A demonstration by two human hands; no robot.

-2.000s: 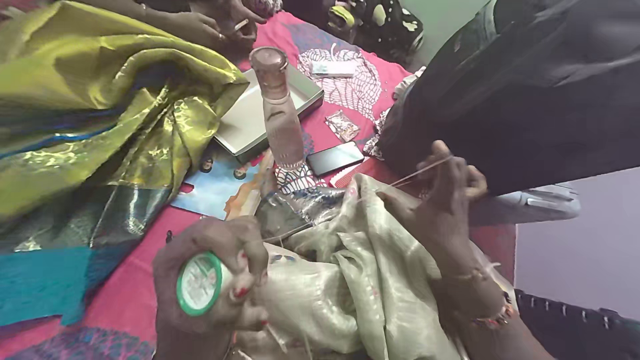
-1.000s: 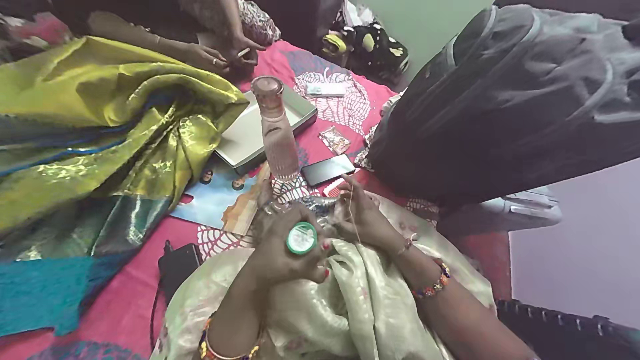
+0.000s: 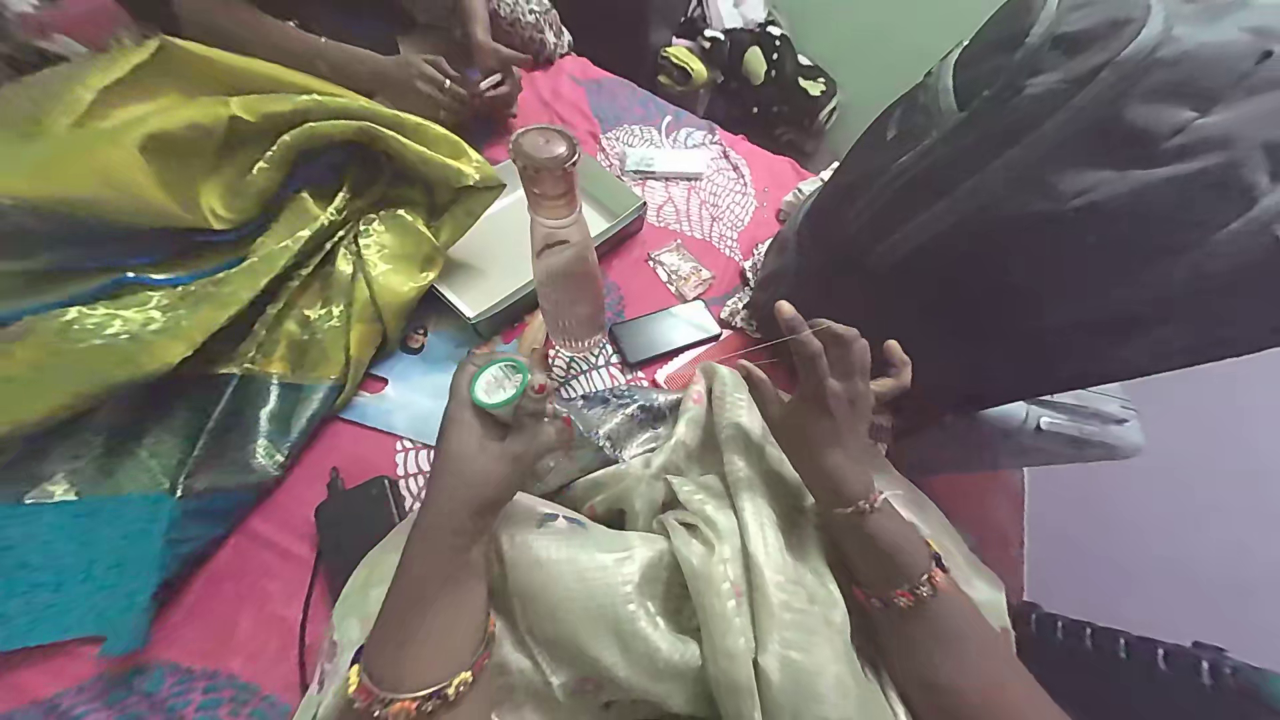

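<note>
My left hand point(image 3: 510, 430) is closed round a small round container with a green rim and a pale top point(image 3: 499, 384), perhaps a thread spool. My right hand point(image 3: 825, 395) is raised above the cloth, with a thin thread point(image 3: 765, 346) running from its fingers leftward. A pale green silky cloth point(image 3: 620, 590) lies across my lap, peaked between the hands. Beside my left hand lies a crumpled silvery packet point(image 3: 630, 418). A red comb point(image 3: 690, 362) and a black smartphone point(image 3: 665, 332) lie past the cloth. Whether a needle is present cannot be told.
A clear bottle point(image 3: 565, 260) stands in front of a shallow open box point(image 3: 490, 255). Gold-green fabric point(image 3: 230, 200) fills the left. At the back are another person's hands point(image 3: 450, 85). A large dark bag point(image 3: 1050, 190) stands right; a black adapter point(image 3: 355, 520) lies at left.
My right hand has moved away from my left hand, up and to the right, drawing the thread out. A second ago the two hands were close together. The left hand still holds the green-rimmed container.
</note>
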